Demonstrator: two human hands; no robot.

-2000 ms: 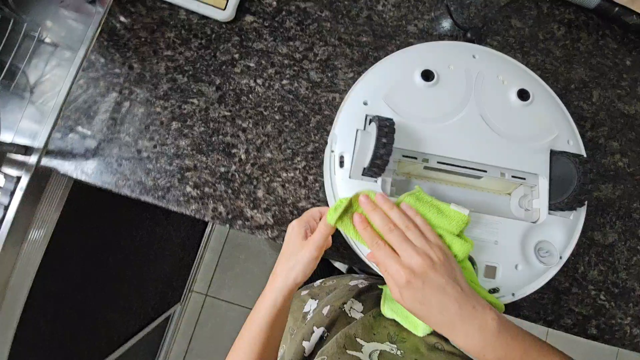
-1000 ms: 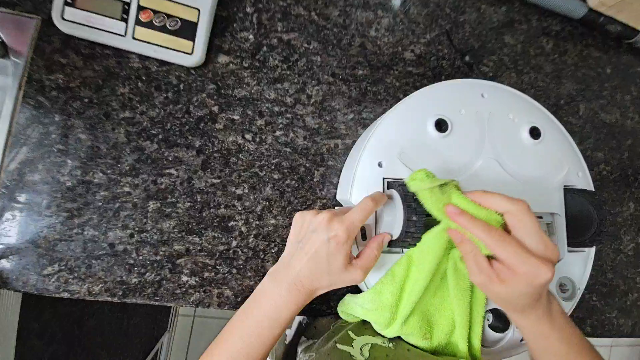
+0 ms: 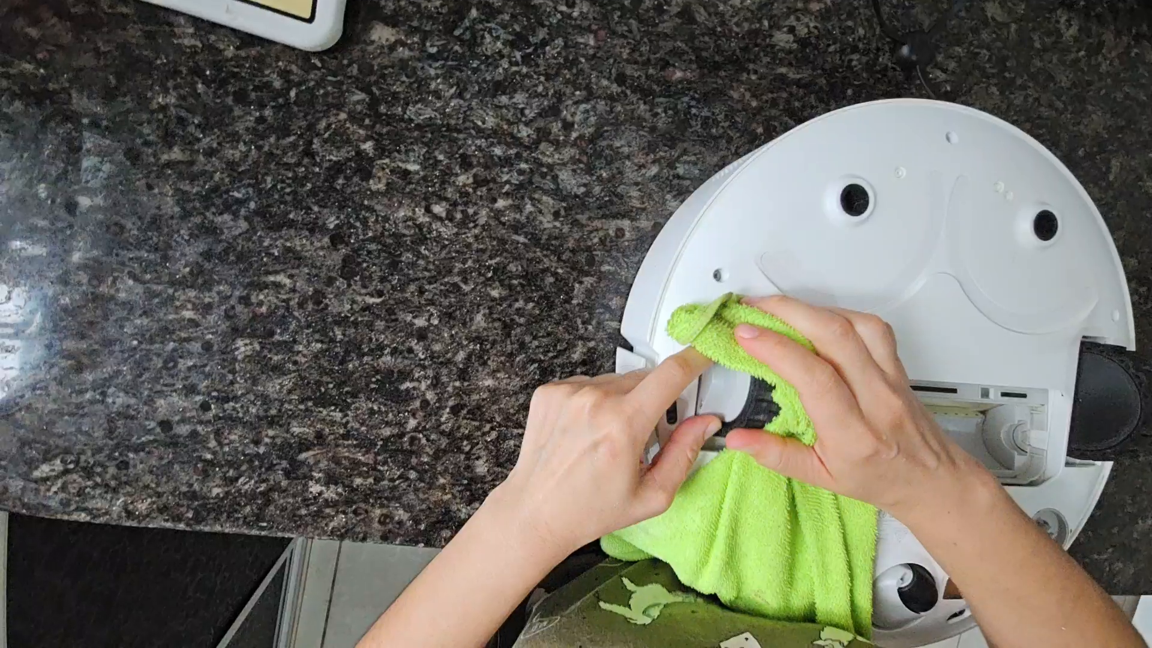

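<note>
A white robot vacuum (image 3: 909,261) lies with its underside up on a dark speckled stone countertop. My right hand (image 3: 855,405) grips a lime-green cloth (image 3: 765,531), a bunched part of it lying over the left wheel; the rest hangs down over the vacuum's lower edge. My left hand (image 3: 612,441) touches the housing beside the black ribbed drive wheel (image 3: 754,409) with index finger and thumb. The index fingertip meets the cloth. The right drive wheel (image 3: 1107,396) sits at the vacuum's right side. Part of the brush recess (image 3: 1017,436) shows right of my right hand.
A white device's corner (image 3: 310,27), perhaps a kitchen scale, shows at the top left. A dark cable with a round piece (image 3: 916,49) lies behind the vacuum. The countertop's front edge (image 3: 225,533) runs along the lower left, above a tiled floor (image 3: 369,585).
Two seconds ago both hands were at the cloth below the left wheel. One second ago my left hand was at that wheel; since then my right hand has brought the cloth left onto it.
</note>
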